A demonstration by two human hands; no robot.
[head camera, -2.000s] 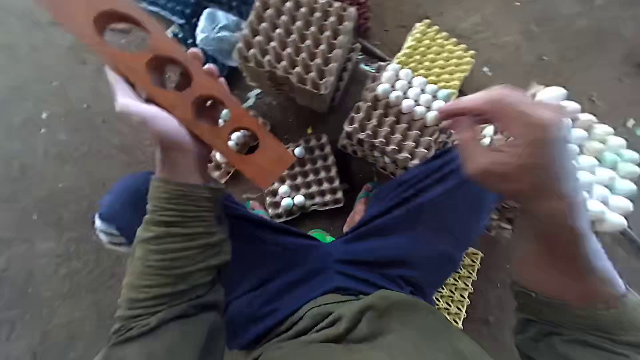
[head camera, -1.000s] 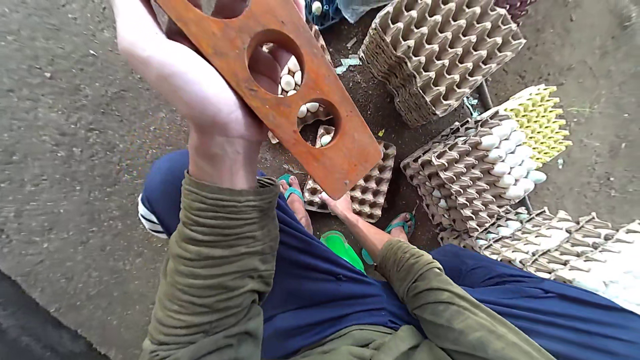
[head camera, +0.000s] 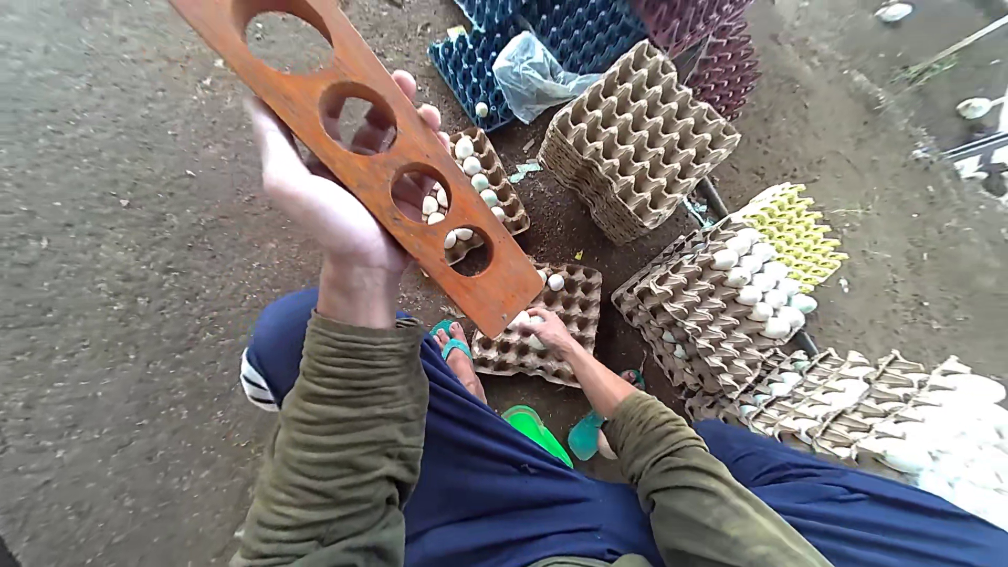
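My left hand holds up a reddish-brown wooden egg-sizing board with several round holes of graded size, the largest at the top. Its lower end partly covers a brown pulp egg tray on the ground between my feet. My right hand reaches down to this tray, with its fingers at a few white eggs; whether it grips one cannot be told. Another egg sits near the tray's far edge. A second brown tray, partly behind the board, bears several pale eggs.
Empty brown trays are stacked ahead. To the right stand stacked trays topped with eggs, a yellow tray and more egg-filled trays. Blue trays, a clear plastic bag and maroon trays lie beyond. A green object lies between my feet.
My right hand, raised at the right two seconds ago, has moved down to the tray between my feet. The left hand still holds the wooden board. The view has shifted.
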